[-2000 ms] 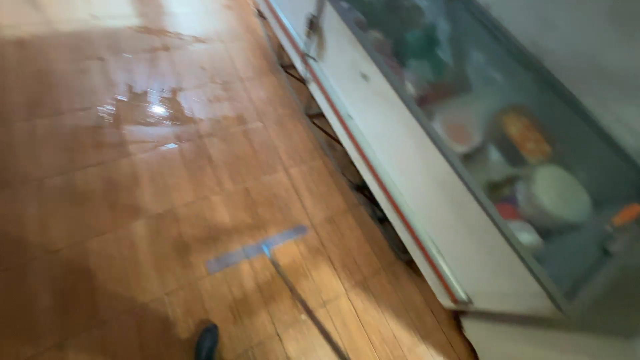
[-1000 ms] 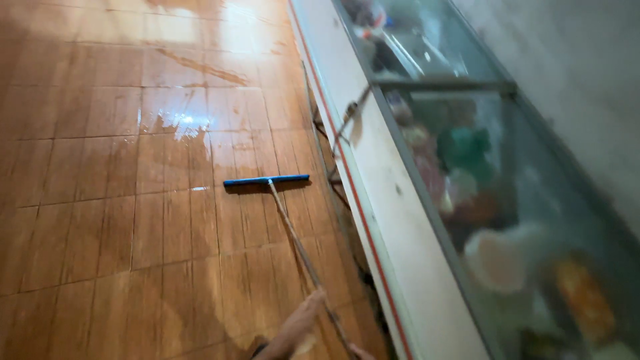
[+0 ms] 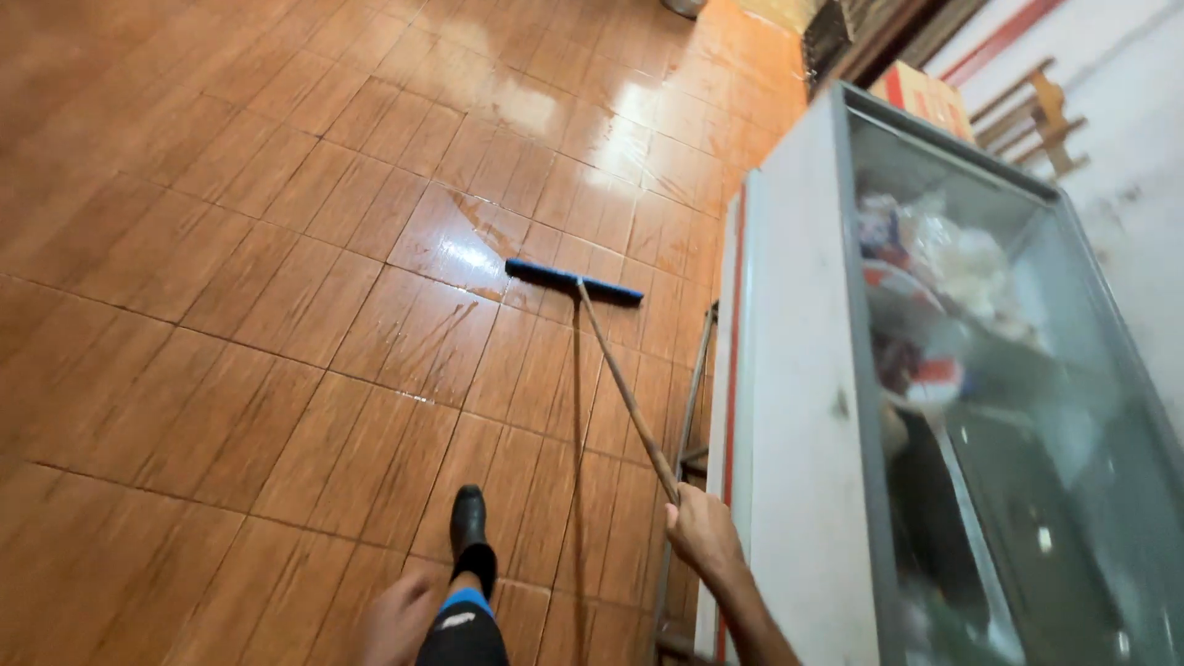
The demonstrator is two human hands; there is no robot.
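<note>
My right hand (image 3: 705,529) is closed around the wooden handle of a floor squeegee (image 3: 618,370), near the handle's visible lower end. The squeegee's blue-and-black head (image 3: 573,281) rests on the wood-look tile floor, close to a wet, shiny patch (image 3: 449,242). My left hand (image 3: 400,618) hangs blurred beside my leg at the bottom, away from the handle; it touches nothing that I can see. A black shoe (image 3: 469,523) stands on the tiles below the squeegee head.
A white and grey glass-topped display case (image 3: 805,351) runs along the right, with bags and containers inside and a metal frame (image 3: 700,398) under it. Beyond it are a cardboard box (image 3: 928,100) and a wooden rack (image 3: 1041,120). A metal container (image 3: 684,7) stands at the far edge.
The left hand, near the squeegee handle a second ago, is now off it and low beside the leg. The view has shifted forward along the display case, showing its far end.
</note>
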